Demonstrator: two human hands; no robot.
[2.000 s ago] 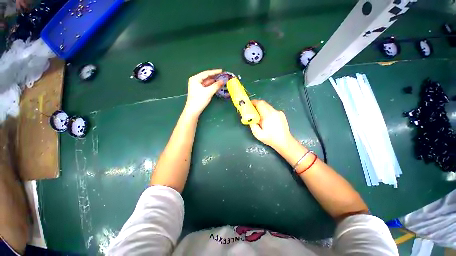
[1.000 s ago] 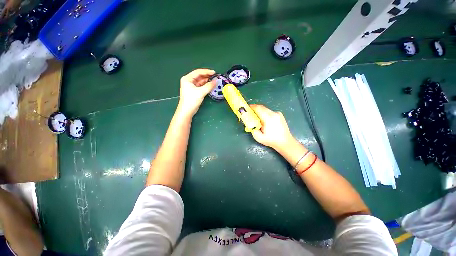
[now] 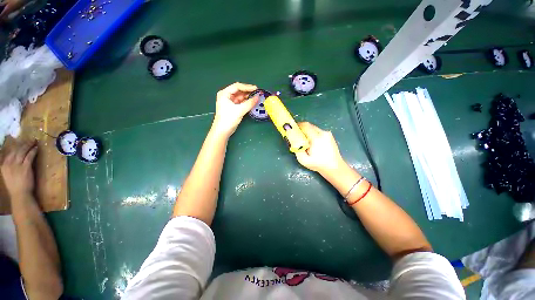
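Observation:
My left hand holds a round unit by its left edge; the unit has a black rim and a pale face. My right hand grips the yellow hot glue gun, which points up and left. The gun's front end is over the right side of the held unit and hides part of it. Another round unit lies just right of the held one, apart from it. The black power cord runs down the table beside my right wrist.
More round units lie along the far side, and two touch at the left. A slanted metal upright, glue sticks and black parts are right. Left are a blue tray, brown board and another person's hand.
The loose units on the far side have shifted right, including the one beside the held unit. Two touching units now show at upper left. Another person's hand has come onto the brown board.

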